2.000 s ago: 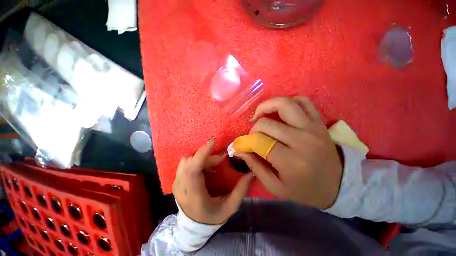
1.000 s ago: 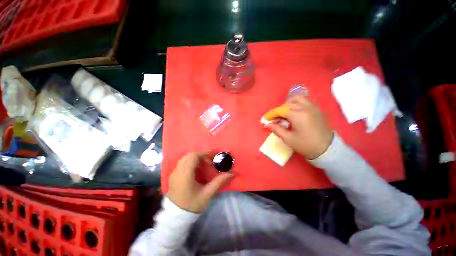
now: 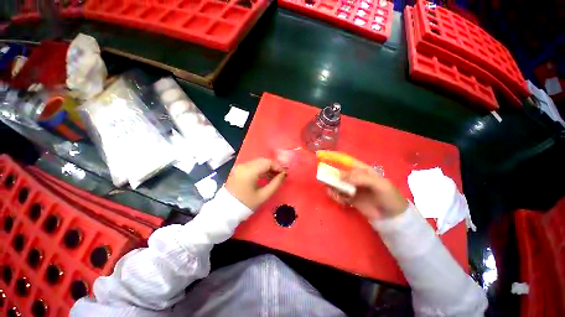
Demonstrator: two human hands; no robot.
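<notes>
A dark glossy disc (image 3: 285,215) lies on the red mat (image 3: 365,244) near its front edge, untouched. My left hand (image 3: 255,181) is beyond and left of the disc, with thumb and index tips close together at the edge of a faint clear film (image 3: 291,158); whether they pinch it is unclear. My right hand (image 3: 365,189) holds a small cream rectangular pad (image 3: 335,180) above the mat, right of the disc. A yellow-orange finger cot (image 3: 335,158) covers one of its fingers.
A glass bottle (image 3: 323,128) stands at the mat's far side. A crumpled white wipe (image 3: 437,197) lies at the right. Plastic bags (image 3: 127,133) and a white strip (image 3: 193,121) lie left. Red trays (image 3: 52,238) with dark discs are stacked front left; more trays (image 3: 458,52) stand behind.
My right hand now holds the cream pad that lay on the mat. My left hand has left the disc's side and moved forward to the film. The view has shifted, showing more of the bench.
</notes>
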